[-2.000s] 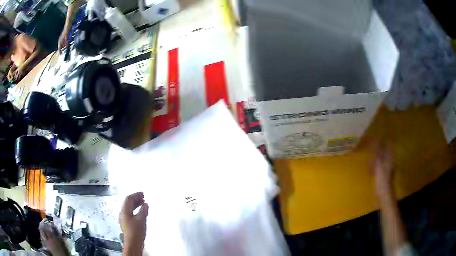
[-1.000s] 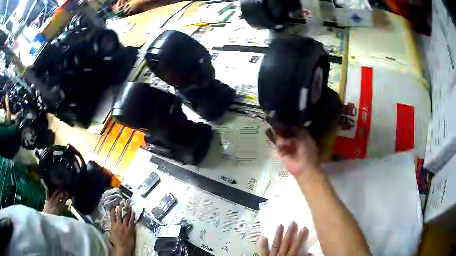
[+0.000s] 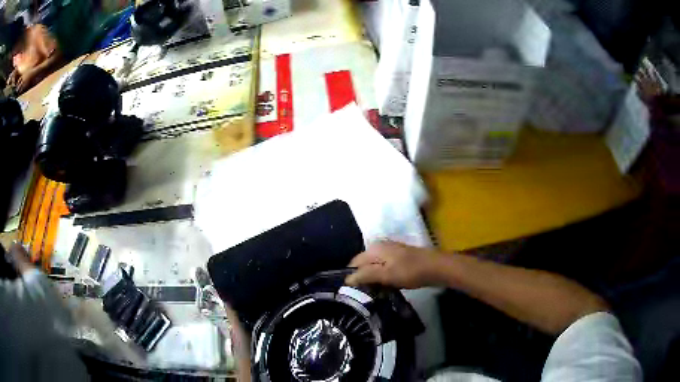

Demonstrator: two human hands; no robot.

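A black fan (image 3: pixel 287 254) is tilted close in front of me, its oblong base toward the table's far side and its round grille with a shiny centre toward me at the bottom edge. My right hand (image 3: pixel 395 265) grips the fan on its right side, near where base and head join. My left hand (image 3: pixel 237 347) shows only as a narrow strip of skin along the fan's left edge; the rest is hidden, so its hold is unclear. White plastic bags (image 3: pixel 298 179) lie flat under and beyond the fan.
An open white retail box (image 3: pixel 477 112) stands on the yellow table (image 3: pixel 522 194) at right. Black fans (image 3: pixel 89 134) stand at left. Small dark slabs (image 3: pixel 134 310) and a white cable (image 3: pixel 209 291) lie at lower left. Another person's sleeve (image 3: pixel 37 328) is at the left edge.
The fan that a hand held at the red-marked sheet has come toward me, tipped over the bags. The view has swung back right, bringing the open box into sight.
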